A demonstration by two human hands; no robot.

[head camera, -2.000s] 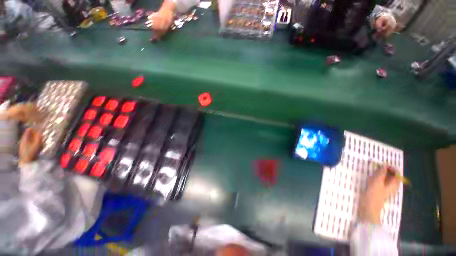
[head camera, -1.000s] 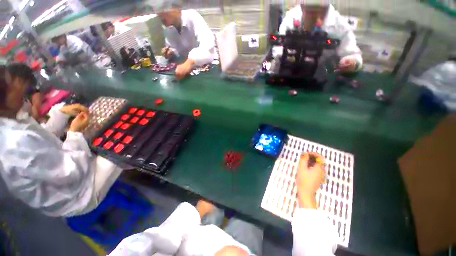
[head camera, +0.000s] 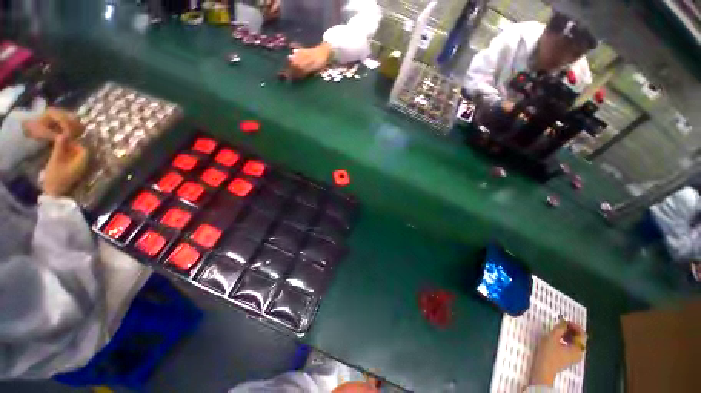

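Observation:
My right hand [head camera: 555,355] is at the lower right, over the white sheet [head camera: 516,349] with rows of small dark strips. Its fingers are closed on a slim yellow and dark tool [head camera: 571,336]; the tip is blurred. A white sleeve [head camera: 278,383] shows at the bottom edge, with a little skin-coloured surface beside it; I cannot tell whether this is my left hand. A heap of small dark-red parts [head camera: 436,306] lies on the green mat. A dark-blue bin [head camera: 519,295] with shiny light-blue bits overlaps the sheet's upper left corner.
A black tray [head camera: 254,288], partly filled with red housings [head camera: 216,177], is at the left. Two loose red pieces lie beyond it. A neighbour's hands [head camera: 63,153] are by a pale parts tray [head camera: 127,127]. A brown cardboard panel [head camera: 662,349] stands at the right. People work across the bench.
The camera view has tilted and shifted, so the bench runs down to the right. My right hand stays over the white sheet with the tool. The small parts heap still lies on the mat.

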